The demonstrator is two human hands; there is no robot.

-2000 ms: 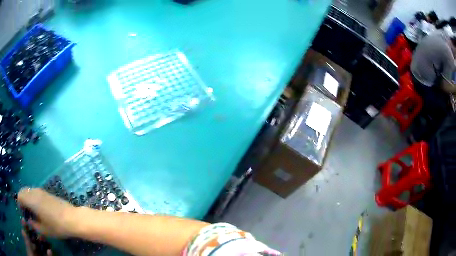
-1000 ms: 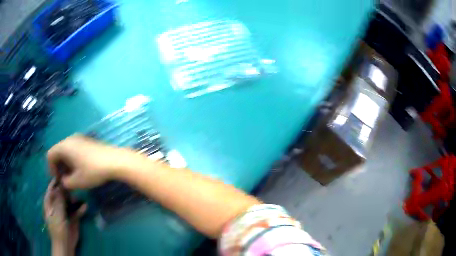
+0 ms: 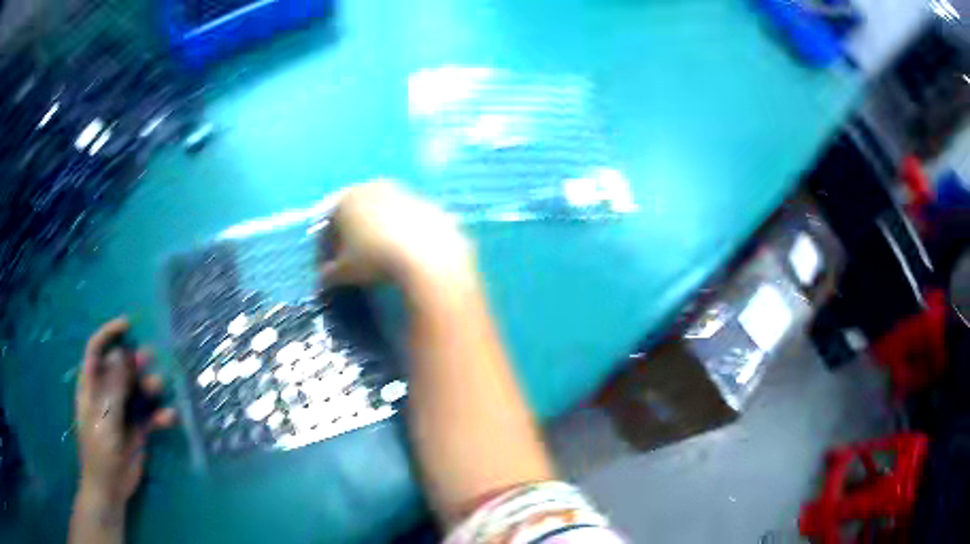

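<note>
A clear blister tray lies on the green-teal mat, with many dark and pale round components in its pockets; the picture is blurred. My right hand is over the tray's upper right part, fingers curled down; whether it holds a part is hidden by blur. My left hand is left of the tray, fingers curled around a small dark component. A second clear tray lies farther along the mat, with white pieces at its near right corner.
A large pile of dark components lies at the left. A blue parts bin stands at the top left. Wrapped cartons stand beside the bench at the right, with red stools beyond. Another blue thing is at the top right.
My right hand has moved from beside my left hand to over the tray's upper right part. More of the filled tray shows. The view has shifted.
</note>
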